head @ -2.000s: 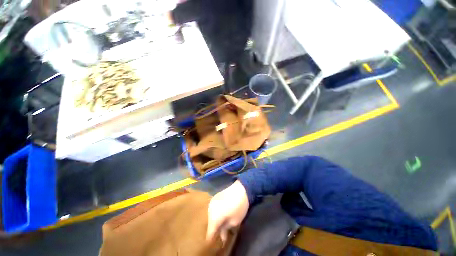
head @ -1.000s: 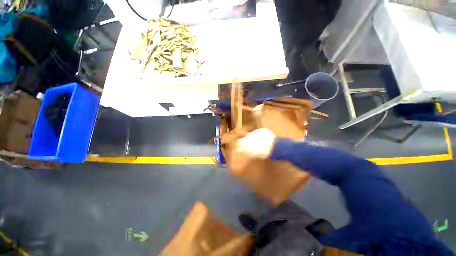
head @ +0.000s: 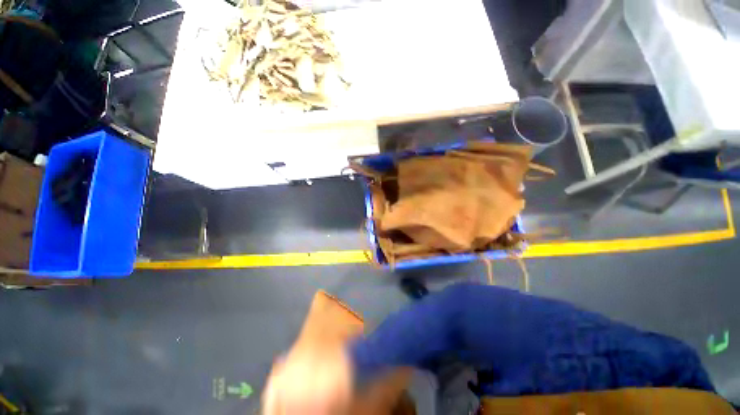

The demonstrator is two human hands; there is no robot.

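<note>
My right hand (head: 312,377), in a dark blue sleeve, is at the bottom centre and blurred. It lies over or against a tan bag body (head: 331,316), whose upper corner sticks up above the hand. The blur hides whether the fingers grip it. My left hand is not in view. A shallow blue crate (head: 438,259) on the floor ahead is full of tan bag bodies (head: 458,194), with thin straps hanging over its front edge.
A white table (head: 422,65) beyond the crate bears a heap of pale tan strips (head: 284,57). A deep blue tub (head: 114,211) and a cardboard carton (head: 18,211) stand at left. A clear round bin (head: 539,123) and a metal-legged stool (head: 613,130) are at right. A yellow line (head: 284,259) crosses the floor.
My right hand reached from the bag body at the bottom to the crate, where it was over a tan body, and is now back down at the bottom centre. The crate's pile lies flatter.
</note>
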